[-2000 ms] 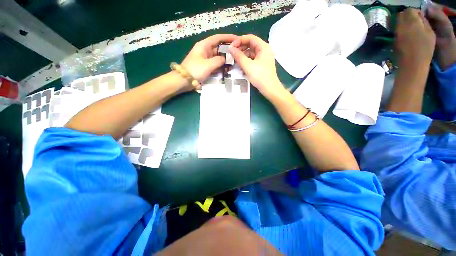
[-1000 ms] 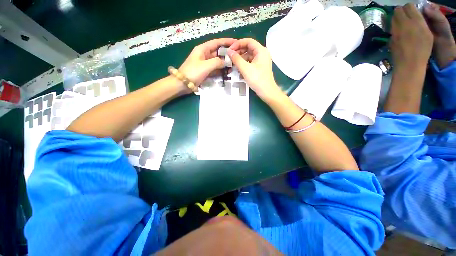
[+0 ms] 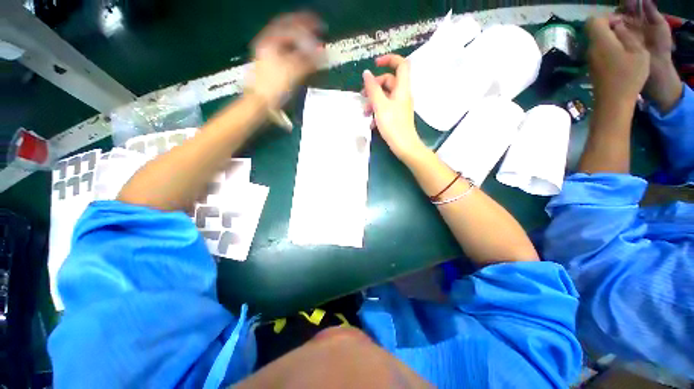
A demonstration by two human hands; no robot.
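Note:
A long white sticker sheet lies on the dark green bench. It is mostly bare, with a small greyish patch near its right edge. My left hand is over the pale rail beyond the sheet; it is motion-blurred, so whether it holds anything cannot be told. My right hand is at the sheet's upper right edge, fingers apart and curled, with no part visible in it. The dark part with the grey piece cannot be made out. Stacked sheets with grey L-shaped pieces lie left, partly under my left forearm.
Curled white backing papers lie right of my right hand. Beyond are a wire reel and a neighbour's hands. A clear plastic bag, a red-and-clear container and a white metal post are left. The worn rail crosses behind.
My hands have separated. The left has moved up and left to the rail; the right has opened beside the sheet. The part between them is no longer seen. The sheet's grey pieces near the top are gone.

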